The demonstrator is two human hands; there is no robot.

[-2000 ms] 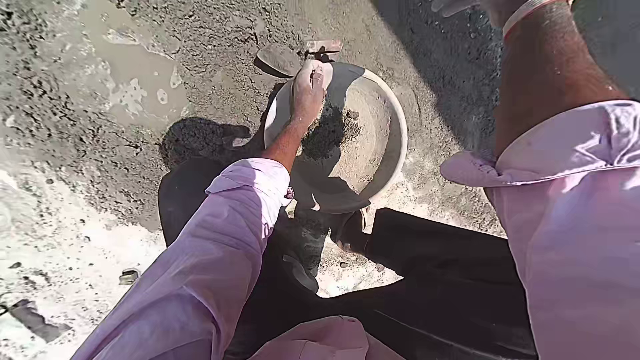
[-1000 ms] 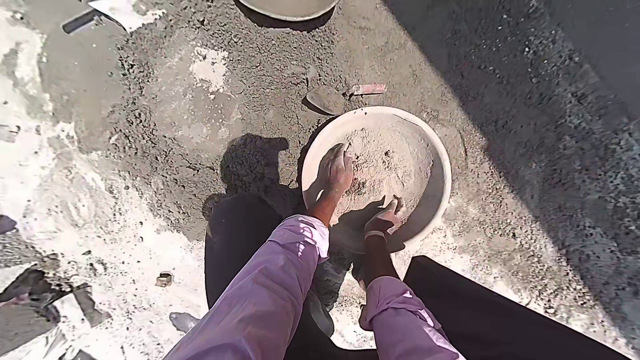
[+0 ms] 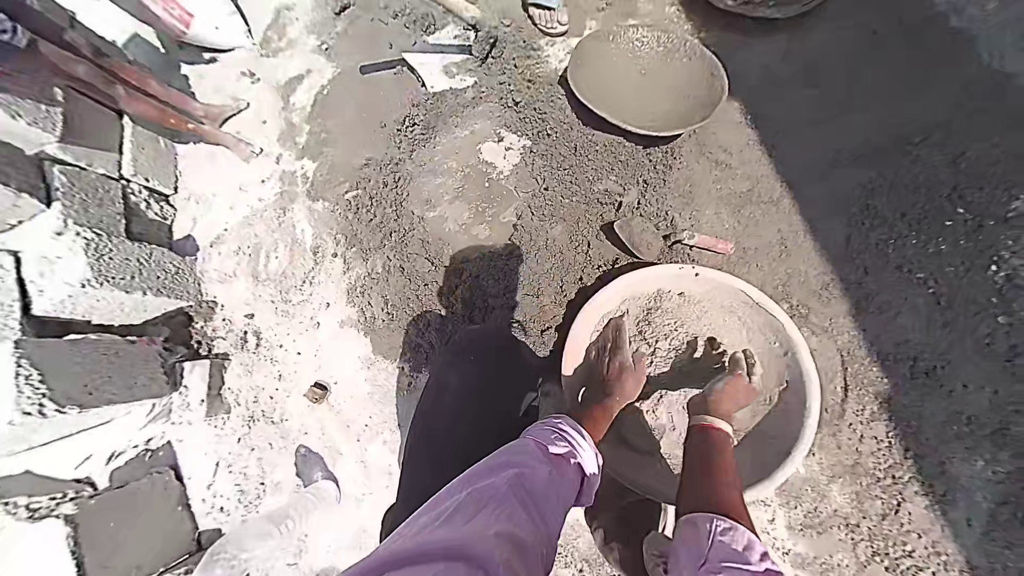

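A round, pale-rimmed basin sits on the ground between my legs, with grey, powdery mix inside. My left hand is in the left part of the basin, touching the mix, its fingers pointing up the view. On the right side of the basin, my right hand has its fingers curled at the mix; a pale band circles that wrist. Whether either hand grips any mix cannot be told. Just beyond the rim lies a trowel with a worn reddish handle.
Another round pan rests farther ahead, near a person's sandalled foot. A hoe-like metal blade lies on the ground. Concrete blocks are piled at left, below another person's bare legs. A small object lies on pale ground.
My right hand, outside the basin two seconds ago, is now in it beside my left. The dark clump seen there earlier no longer shows. The view has shifted, bringing in the blocks.
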